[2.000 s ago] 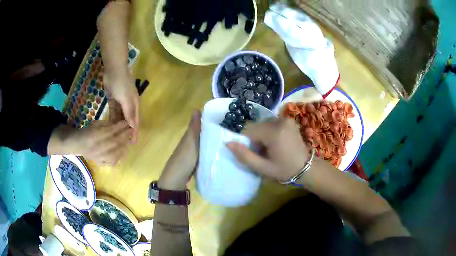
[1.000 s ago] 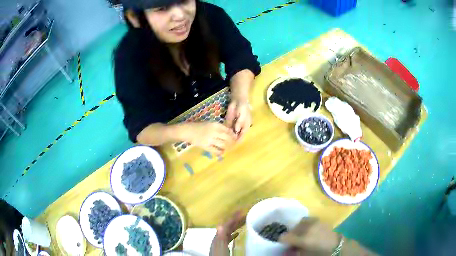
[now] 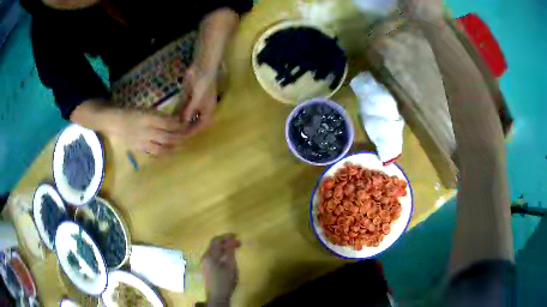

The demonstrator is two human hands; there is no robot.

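Note:
My left hand [image 3: 221,258] is low in the view above the table, blurred, with its fingers loosely bent and nothing seen in it. My right arm reaches up along the right side, and my right hand [image 3: 420,8] is blurred at the top edge. A pale blurred shape [image 3: 375,6] is beside it; I cannot tell whether the hand holds it. The lilac bowl [image 3: 319,131] holds dark round keycaps. The blue-rimmed plate [image 3: 322,238] below it is heaped with orange round keycaps [image 3: 360,207].
A cream dish [image 3: 273,90] of black bar keycaps, a white glove [image 3: 379,117] and a cardboard tray [image 3: 414,78] lie beyond. Another person's hands [image 3: 162,127] are beside a keycap tray [image 3: 153,78]. Plates of small caps [image 3: 78,165] and a white box-like object [image 3: 159,267] are lower left.
The white bucket has left the near table area. My right hand has moved from it up to the top edge. My left hand is now apart from it. The view has tilted down.

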